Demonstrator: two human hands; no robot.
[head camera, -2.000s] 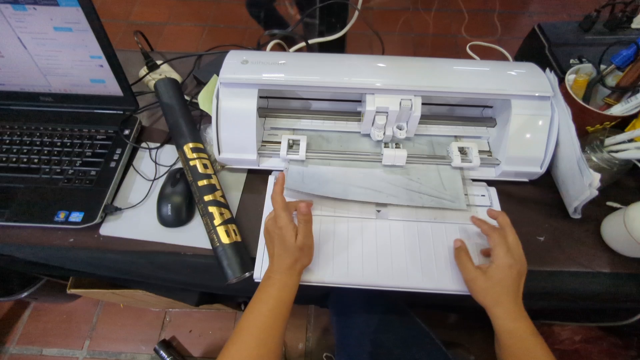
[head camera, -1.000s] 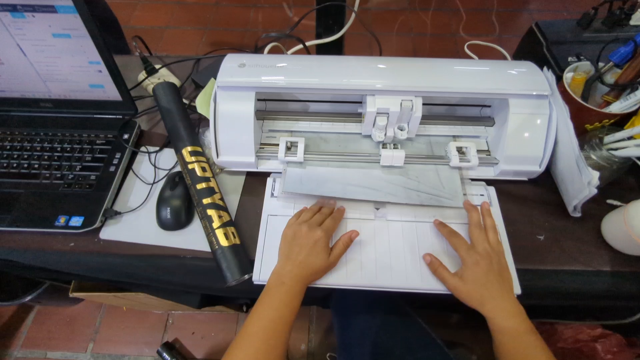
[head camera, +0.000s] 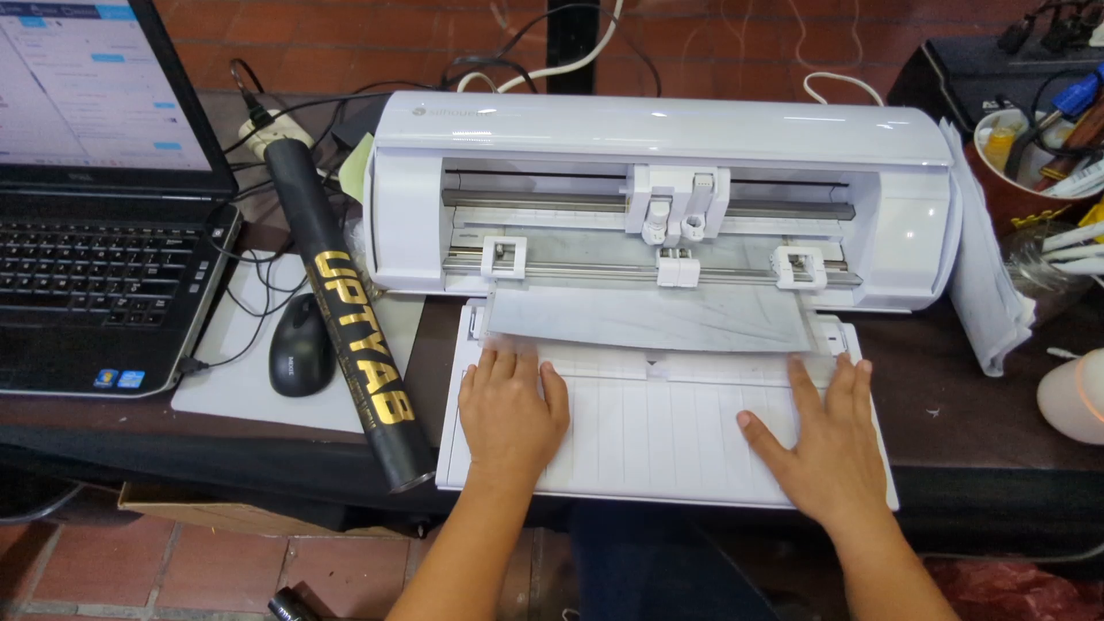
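A white Silhouette desktop cutting machine (head camera: 664, 129) stands on the dark table, its lid raised. Under its rollers lies a grey sheet (head camera: 647, 319), whose front edge curls slightly above the white front tray (head camera: 655, 440). The carriage (head camera: 677, 203) is right of the middle of its rail. My left hand (head camera: 513, 414) rests palm down on the tray's left side, fingertips at the sheet's front edge. On the right side of the tray, my right hand (head camera: 824, 440) is spread, its fingertips near the sheet's right corner. Neither hand grips anything.
Left of the machine, a black tube with gold lettering (head camera: 349, 319) leans across a mouse pad (head camera: 392, 328), beside a black mouse (head camera: 302, 345) and a laptop (head camera: 95, 285). Cables run behind. At right are a cup of tools (head camera: 1035, 185), folded white paper (head camera: 987, 267) and a white rounded object (head camera: 1074, 397).
My left hand has come down from a raised position at the tray's left edge onto the tray. My right hand has moved slightly up toward the sheet's front edge.
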